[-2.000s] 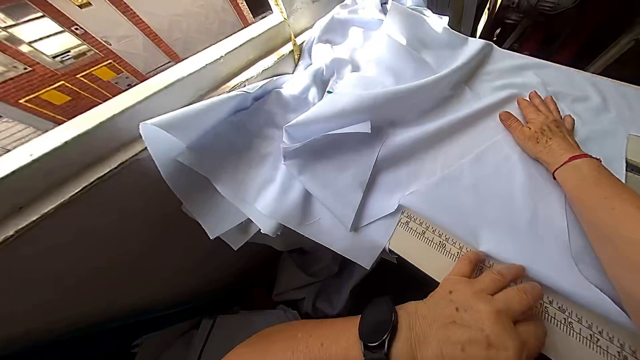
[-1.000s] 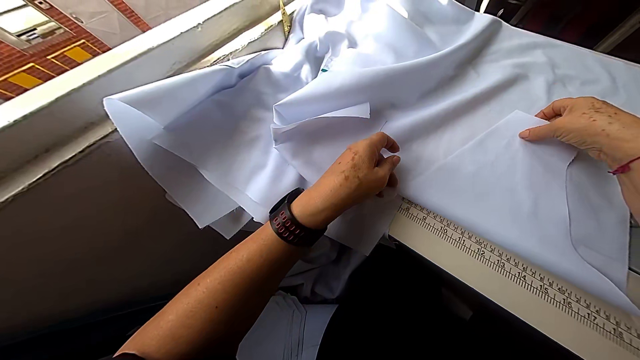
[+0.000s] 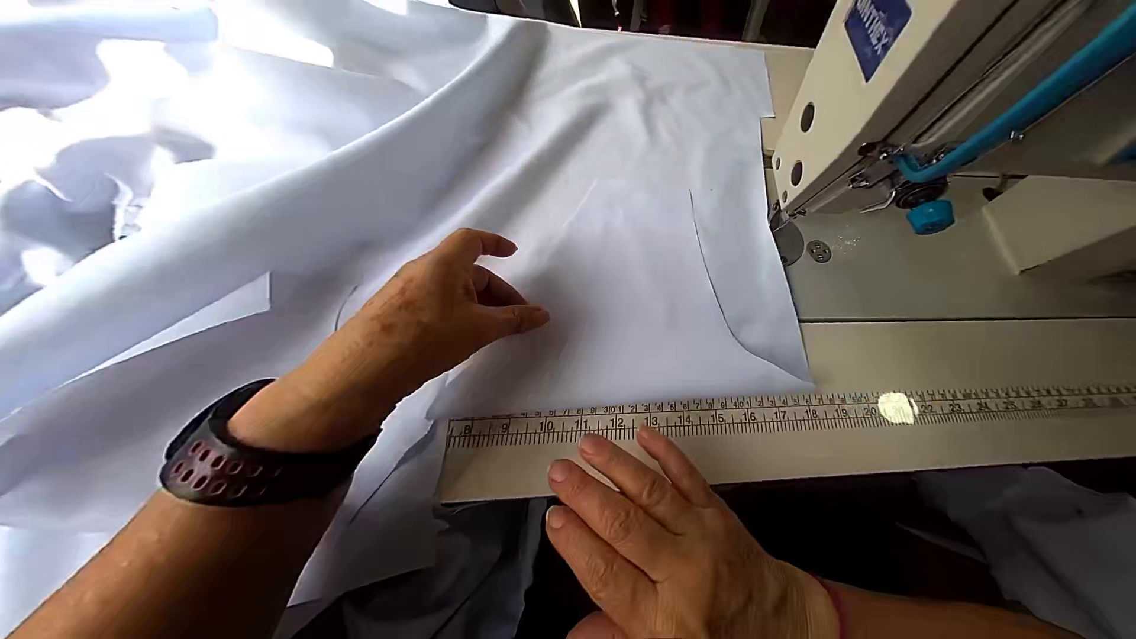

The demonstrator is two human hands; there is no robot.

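White fabric (image 3: 621, 115) covers much of the sewing table, with a cut fabric piece (image 3: 639, 302) lying flat on top, its curved edge to the right. My left hand (image 3: 444, 302), with a dark perforated band on the wrist, hovers over or rests on the piece's left side, thumb and fingers apart with nothing between them. My right hand (image 3: 657, 524) lies at the table's front edge, fingertips on the border by the printed measuring scale (image 3: 710, 422). The fabric piece's lower edge runs along that scale.
An industrial sewing machine (image 3: 958, 89) with a blue tube and knob stands at the right, its needle area beside the fabric's right edge. Bunched white fabric (image 3: 89, 195) fills the left. Dark and grey cloth (image 3: 1029, 524) lies below the table's front edge.
The view has swung right, bringing the sewing machine in. My right hand has let go of the fabric corner it held a second ago and moved down to the table's front edge.
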